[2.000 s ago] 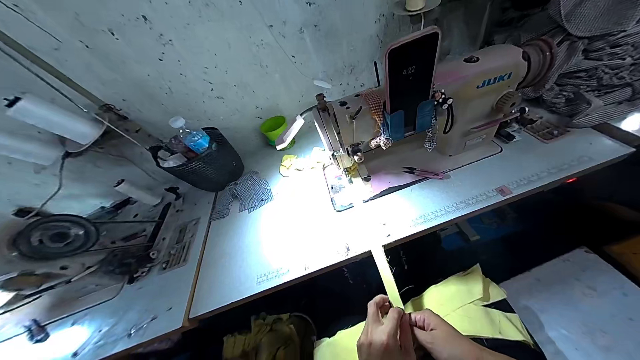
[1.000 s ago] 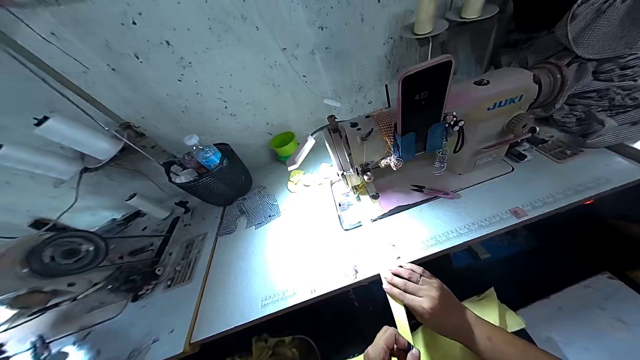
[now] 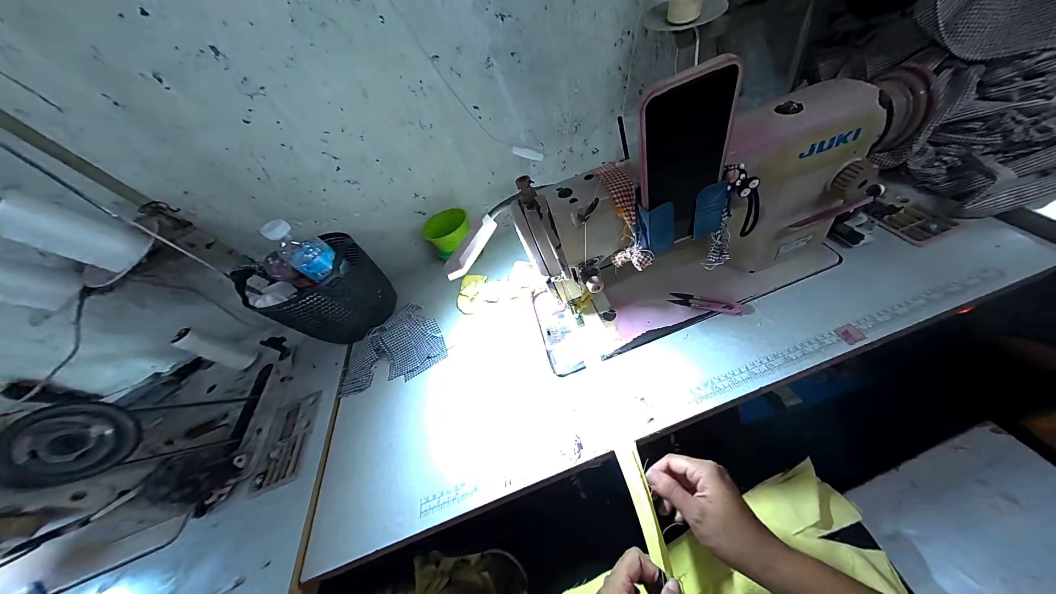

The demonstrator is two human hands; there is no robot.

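Note:
A narrow yellow fabric strip (image 3: 642, 503) runs down from the table's front edge. My left hand (image 3: 634, 571), at the bottom of the view, is closed on its lower part. Higher up, my right hand (image 3: 695, 495) is beside the strip with thumb and fingertips together at its right edge; whether they pinch the cloth cannot be made out. Larger yellow fabric (image 3: 796, 511) lies below and behind my right forearm. Beyond the table edge stands a Juki sewing machine (image 3: 792, 181), its needle area (image 3: 582, 305) brightly lit, with a phone (image 3: 691, 136) held upright against it.
Pink-handled thread snips (image 3: 714, 305) lie on the machine bed. Leftward are a green cup (image 3: 446, 229), a black basket (image 3: 330, 289) with a bottle, and checked fabric scraps (image 3: 408, 342). Another machine (image 3: 74, 445) is at far left. A pale board (image 3: 965, 503) sits lower right.
My right hand was on the strip's upper end at the table edge one second ago; it is now lower and right of it. The phone's screen has gone dark.

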